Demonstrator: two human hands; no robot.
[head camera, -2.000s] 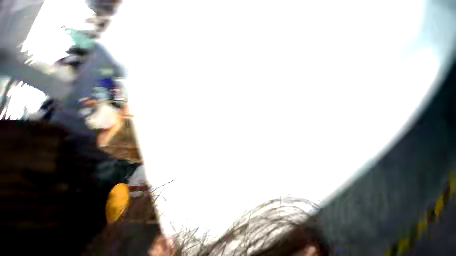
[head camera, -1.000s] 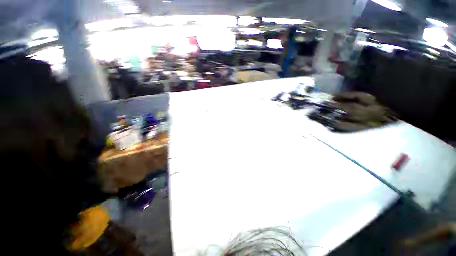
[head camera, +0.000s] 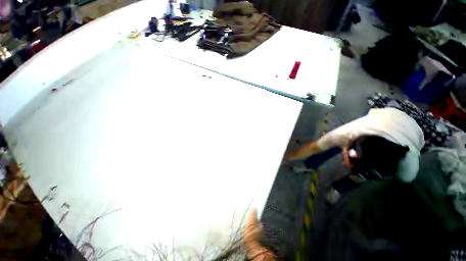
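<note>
A large white table board (head camera: 168, 137) lies flat across the middle, its far edge against a white work table (head camera: 317, 48). My right hand (head camera: 253, 235) is at the bottom centre, small and blurred, closed on the board's right edge near the near corner; fingers under the edge are hidden. My left hand is not in view. Loose strands of hair cover part of the board's near edge.
A bent-over person (head camera: 380, 135) in a light top is at the right, an arm towards the board. Brown garments (head camera: 248, 30) and a red object (head camera: 295, 70) lie on the far table. Yellow-black tape (head camera: 308, 219) marks the floor.
The view has swung down and right. The board, blurred and filling much of the view earlier, now shows flat beside the far table. My right hand and the bent person have come into view.
</note>
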